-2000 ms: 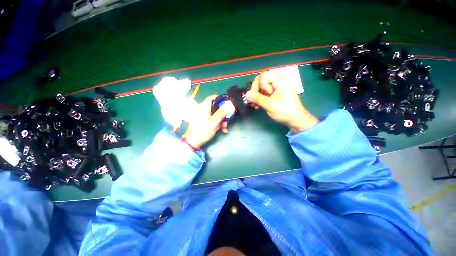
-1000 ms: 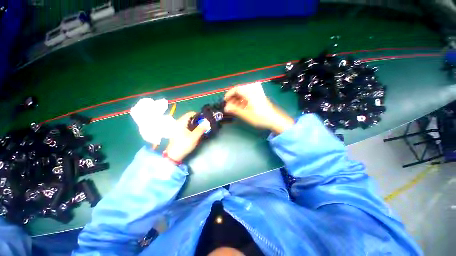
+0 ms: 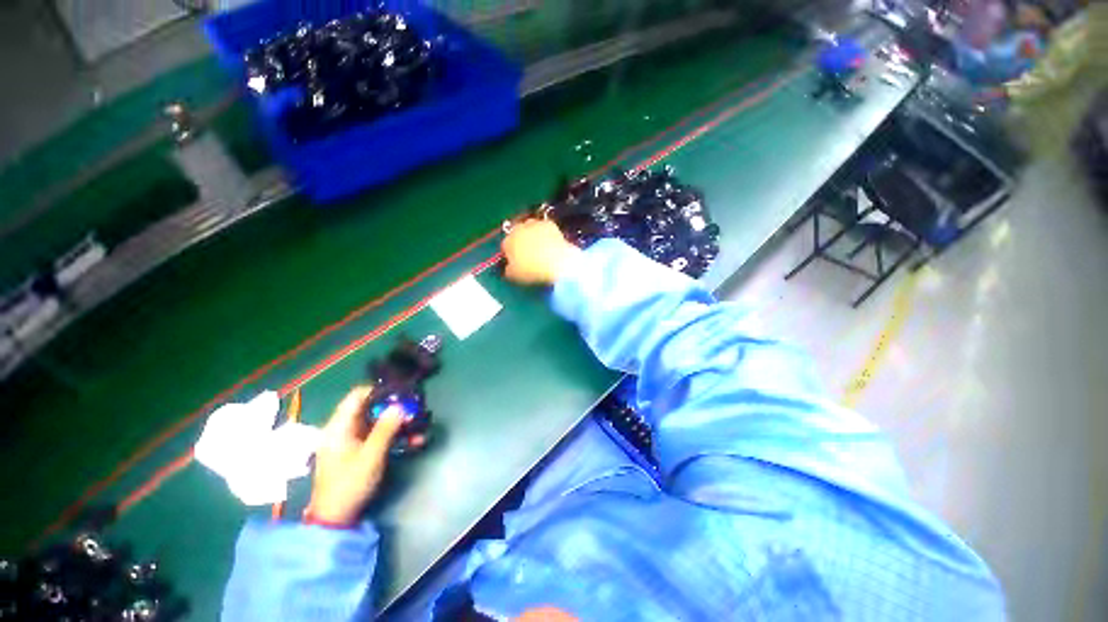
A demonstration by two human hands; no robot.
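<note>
My left hand [image 3: 346, 459] holds a black wristwatch [image 3: 396, 411] whose face glows blue; more black strap and a silver buckle show beyond the fingers. I cannot tell whether those parts belong to the same watch. My right hand [image 3: 535, 253] is at the near-left edge of the right pile of black watches [image 3: 650, 216], fingers curled down; its fingertips and anything in them are hard to make out. A crumpled white cloth [image 3: 253, 450] lies left of my left hand, with a thin yellow-orange stick [image 3: 293, 406] beside it. A flat white card [image 3: 465, 306] lies between my hands.
Another watch pile [image 3: 91, 583] is at the lower left. A large blue bin [image 3: 401, 134] of black watches stands beyond the bench mat. Metal rails run along the far side. Other people and dark metal stands [image 3: 869, 231] show at the upper right.
The view has swung to the right, bringing the blue bin into full view. My right hand has left the watch at my left hand and moved to the right pile, uncovering the white card.
</note>
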